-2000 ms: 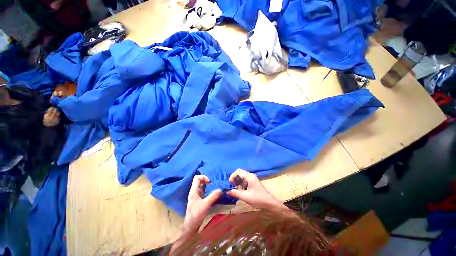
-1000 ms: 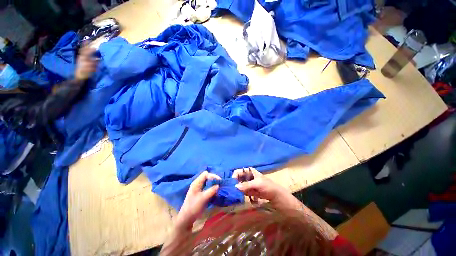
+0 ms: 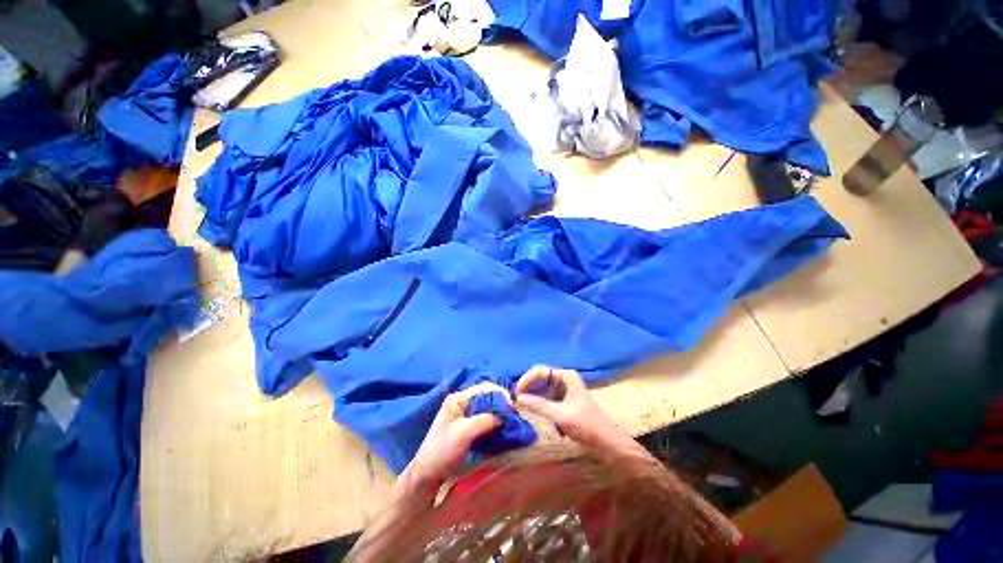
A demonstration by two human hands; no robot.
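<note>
A blue jacket (image 3: 473, 308) lies spread and heaped on the pale wooden table, with a dark slanted pocket line on its shell. My left hand (image 3: 456, 431) is closed on the gathered sleeve cuff (image 3: 500, 427) at the near table edge. My right hand (image 3: 559, 401) is just right of the cuff, its thumb and fingertips pinched together by the cloth. Whether the right fingers hold cuff cloth, a thread or a small tool cannot be told. Hair covers the wrists in part.
On the wooden table (image 3: 253, 473) are a clear plastic bag with pale contents (image 3: 592, 105), white scraps (image 3: 451, 28), a second blue garment (image 3: 715, 77), a black flat object (image 3: 770, 176) and a brownish bottle (image 3: 893, 145). At the left, a person's dark sleeve is beside blue cloth (image 3: 99, 291).
The cuff is now bunched in my left hand, and my right fingertips have closed in beside it. At the left, the other person's blue garment has been pulled off the table's side.
</note>
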